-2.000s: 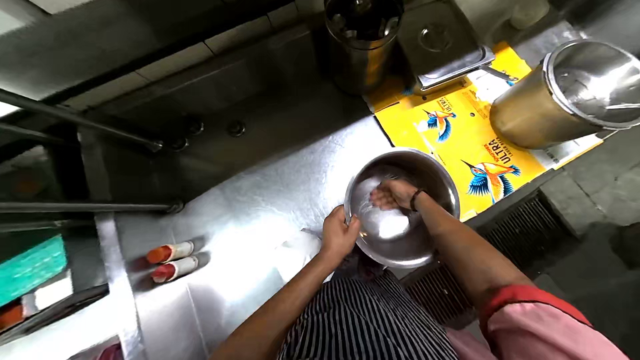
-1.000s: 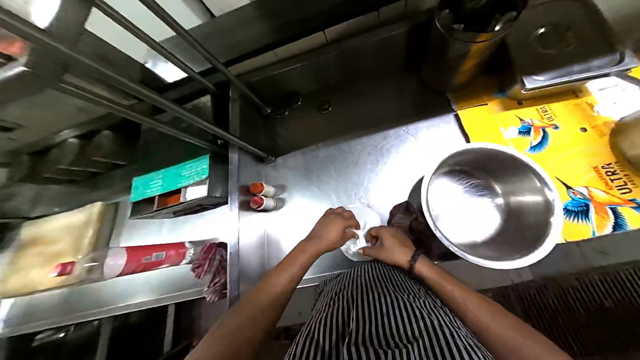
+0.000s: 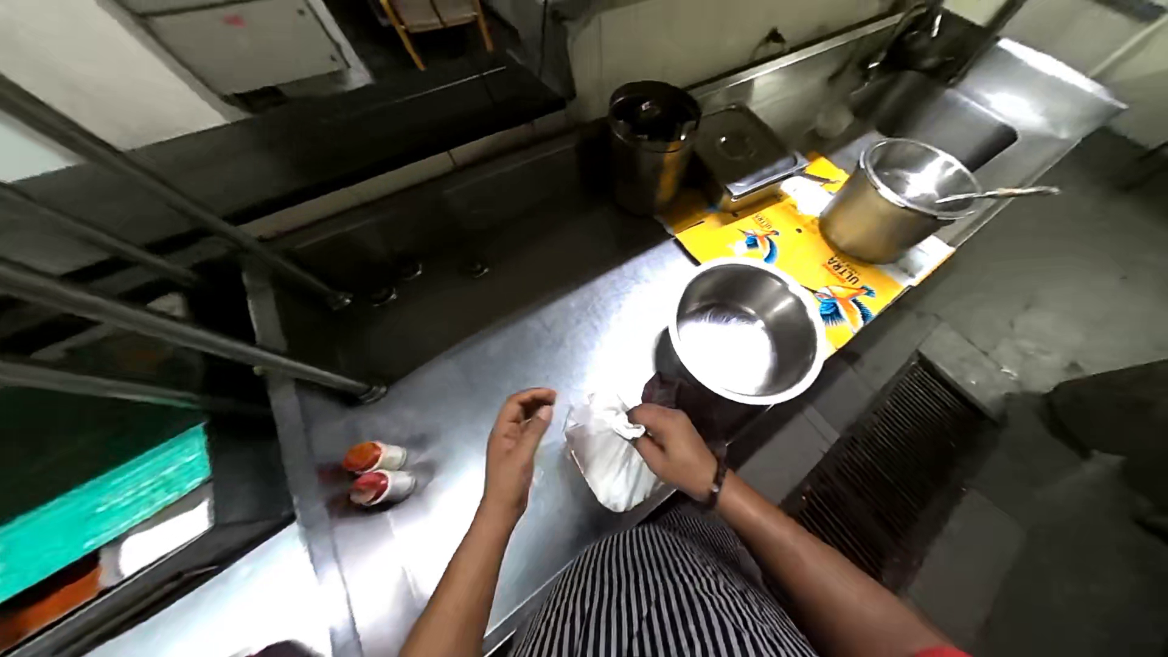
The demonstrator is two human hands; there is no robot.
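Note:
A white plastic bag [image 3: 610,465], bunched at its top, rests near the front edge of the steel counter. My right hand [image 3: 673,447] grips its gathered neck. Just left of the bag, my left hand [image 3: 518,447] is raised with fingers curled and apart, holding nothing. A wide steel bowl [image 3: 746,333] stands to the right, beyond my right hand, and looks empty inside. A dark cloth [image 3: 671,392] lies between the bag and the bowl.
Two small containers with red and orange tops [image 3: 376,470] stand at the left. Yellow printed cardboard [image 3: 721,239] lies under a steel pot [image 3: 876,214] with a utensil. A lidded steel pan [image 3: 744,155] and a tall cylindrical steel container [image 3: 650,155] stand behind. Metal rails [image 3: 182,333] cross the left.
My right hand was inside the bowl two seconds ago. One second ago both hands were at the white bag; now my left hand is off it. The view has swung left and back.

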